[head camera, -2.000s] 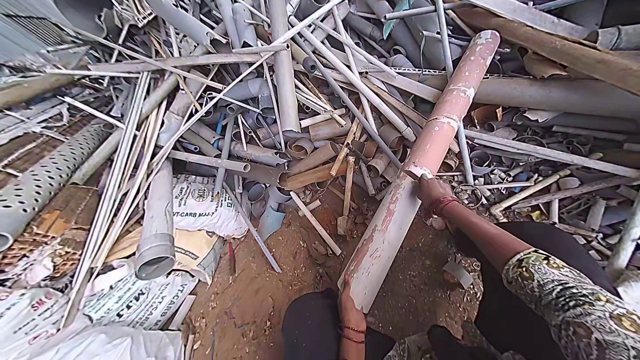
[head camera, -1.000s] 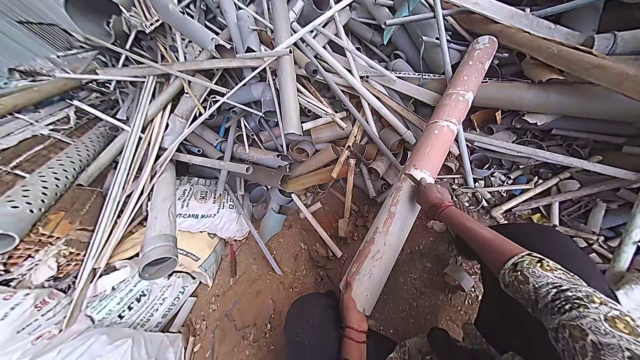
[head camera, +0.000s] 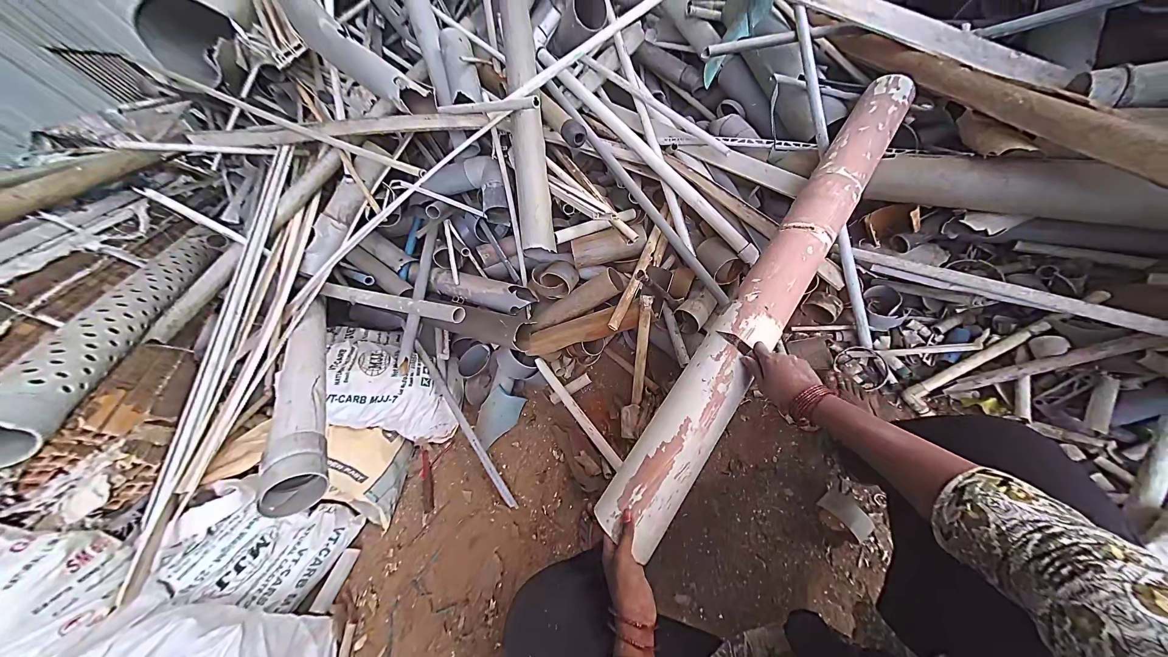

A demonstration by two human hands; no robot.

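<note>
A long pipe [head camera: 680,433], pink on its far part and mostly pale with pink patches on its near part, slants from lower centre to upper right. My left hand [head camera: 628,584] grips its near end, thumb on top. Beside the pipe's middle, my right hand [head camera: 785,379] is closed on a thin, dark, blade-like tool [head camera: 735,341] lying against the surface; most of this tool is hidden by the fingers. Ragged pale edges show around the tool. The pipe's far end rests over the scrap heap.
Grey plastic pipes and offcuts [head camera: 529,137] are heaped across the back. A perforated pipe [head camera: 109,319] lies at left, printed white sacks [head camera: 388,383] nearby. Brown soil [head camera: 456,557] shows in front. A curved offcut [head camera: 847,514] lies near my dark-clothed leg [head camera: 967,538].
The pipe's near end has shifted slightly left and the pattern of pink patches on its near part looks different. My right hand sits slightly lower. Both hands stay at the pipe.
</note>
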